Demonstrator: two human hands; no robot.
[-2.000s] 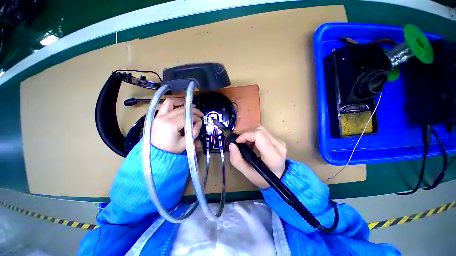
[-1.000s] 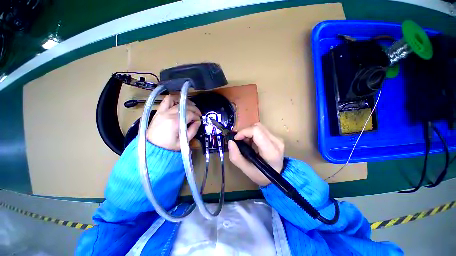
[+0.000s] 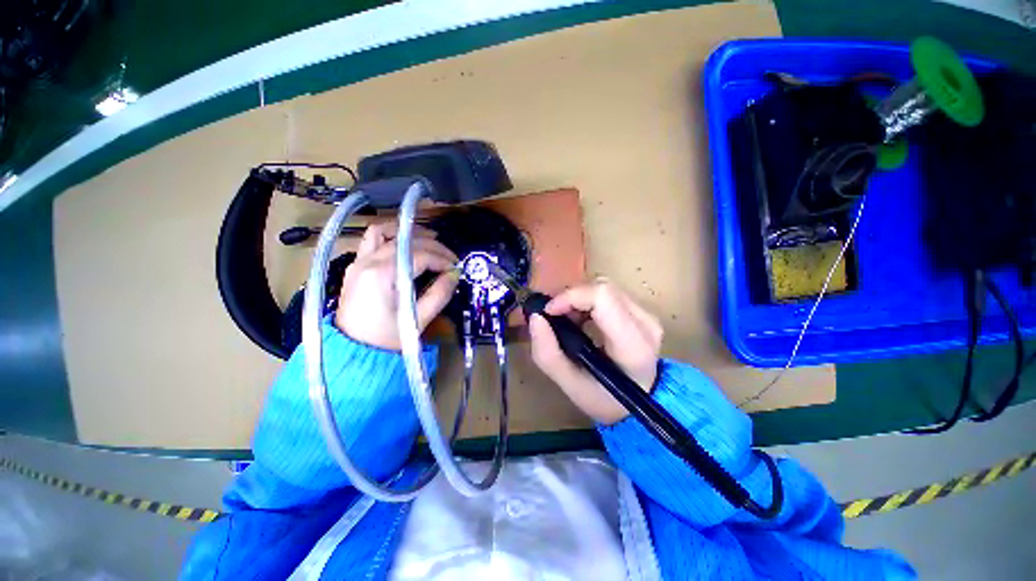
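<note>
The open ear cup [image 3: 511, 241], round and black with a lit pale middle, lies on the orange-brown block [image 3: 562, 233]. My right hand [image 3: 600, 346] holds the black soldering iron [image 3: 636, 400], its tip over the cup's middle. My left hand [image 3: 392, 286] is at the cup's left edge behind the hoops, thumb and finger pinched at the pale middle; a lead there is too small to tell. Two silvery hoops [image 3: 411, 329] arc towards me from the second ear cup [image 3: 454, 170]. The headband strap [image 3: 236, 261] lies left, and the boom microphone [image 3: 298, 235] points left.
The blue tray [image 3: 723, 284] at right holds the black iron stand [image 3: 801, 148] with yellowish sponge [image 3: 809, 276], the green solder spool [image 3: 945, 82] and a dark box. A thin solder wire [image 3: 812, 312] hangs over the tray's near edge. Tan cardboard [image 3: 170, 386] lies underneath.
The iron's tip has drawn slightly right, off the pale middle, and my right hand has shifted slightly right. The hoops and second ear cup have moved a little left.
</note>
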